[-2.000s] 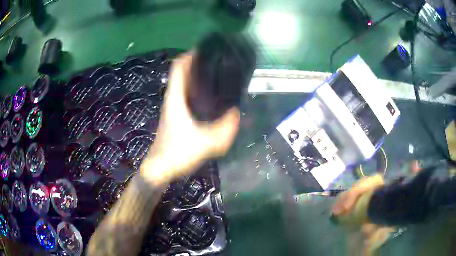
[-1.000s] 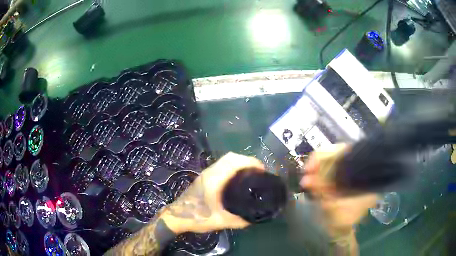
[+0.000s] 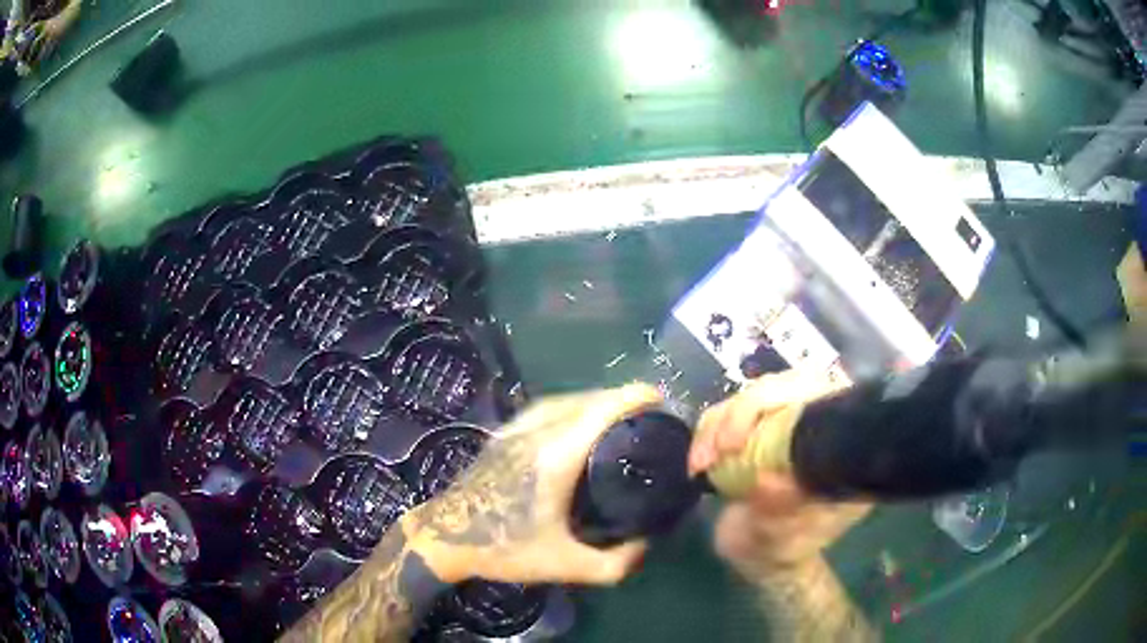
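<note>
My left hand (image 3: 541, 484) holds a black cylindrical unit (image 3: 639, 477) low in front of me, its flat dark end with small light specks facing up towards me. My right hand (image 3: 767, 502) is closed around the yellowish band of a thick black electric screwdriver (image 3: 925, 433), which lies slanted, almost level, its body pointing right. The screwdriver's front end is close to the unit's right rim; my fingers hide the tip, so I cannot tell whether it touches. The white screw feeder (image 3: 868, 239) with a dark window stands at an angle behind my right hand.
A black blister tray (image 3: 484, 377) with round pockets lies left. Rows of clear-faced units, some lit (image 3: 164, 538), stand far left. A pale rail (image 3: 566, 199) borders the green belt (image 3: 415, 75), which carries black cylinders, one glowing blue (image 3: 877, 73). A clear round piece (image 3: 971, 515) lies lower right.
The unit came down from above the tray and turned its flat end up. My right hand moved left and up with the screwdriver to the unit's side. Cylinders on the belt shifted left.
</note>
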